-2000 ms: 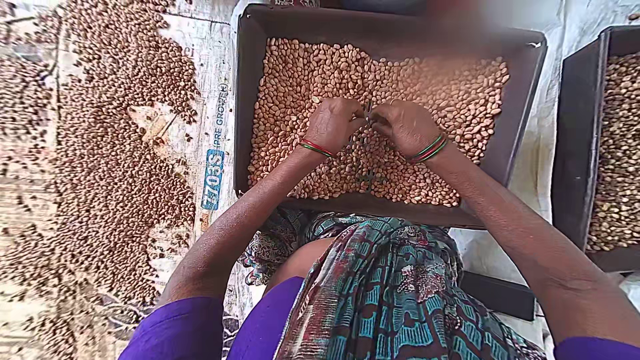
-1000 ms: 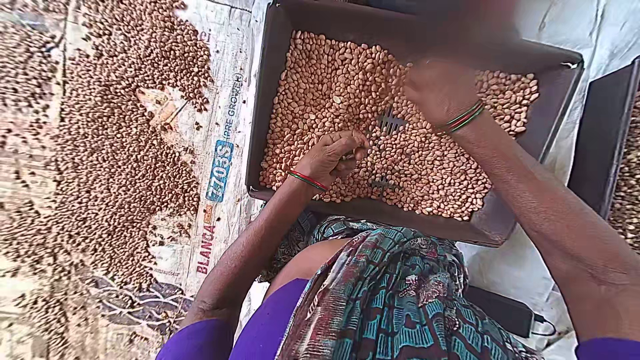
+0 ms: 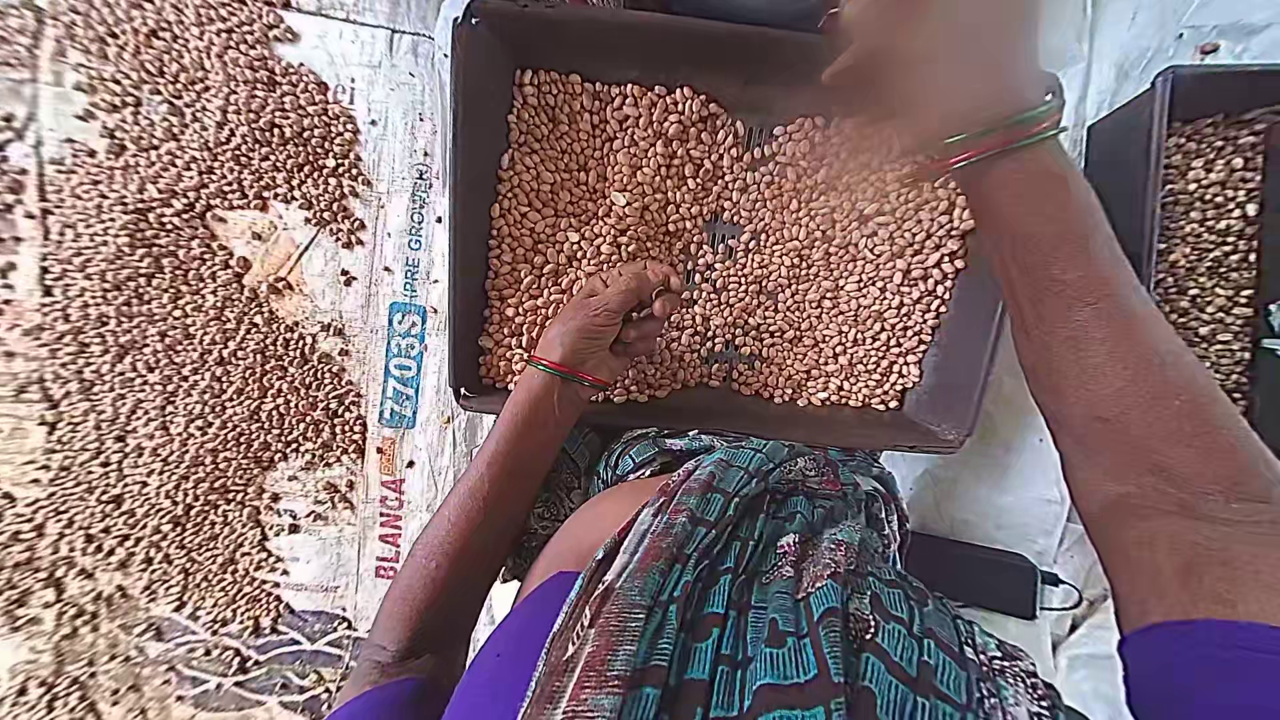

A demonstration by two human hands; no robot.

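Note:
A dark rectangular tray [image 3: 940, 405] lies before me, its slotted bottom largely covered by light brown beans or nuts [image 3: 600, 200]. My left hand [image 3: 615, 325], with red and green bangles at the wrist, rests over the beans left of the tray's middle. Its fingers are curled, and a small brown piece seems to be pinched between thumb and forefinger. My right hand [image 3: 925, 75], also bangled, is raised over the tray's upper right corner. It is blurred by motion, so its fingers and anything in them cannot be made out.
Many darker beans or nuts [image 3: 200, 400] are spread on a printed white sheet [image 3: 400, 240] at the left. Another dark tray [image 3: 1125, 150] with similar pieces stands at the right edge. A black device with a cable [image 3: 975, 575] lies beside the patterned cloth on my lap.
My hands were together over the middle of the tray two seconds ago and are now apart. My right hand has moved up and right, while my left stays low over the beans.

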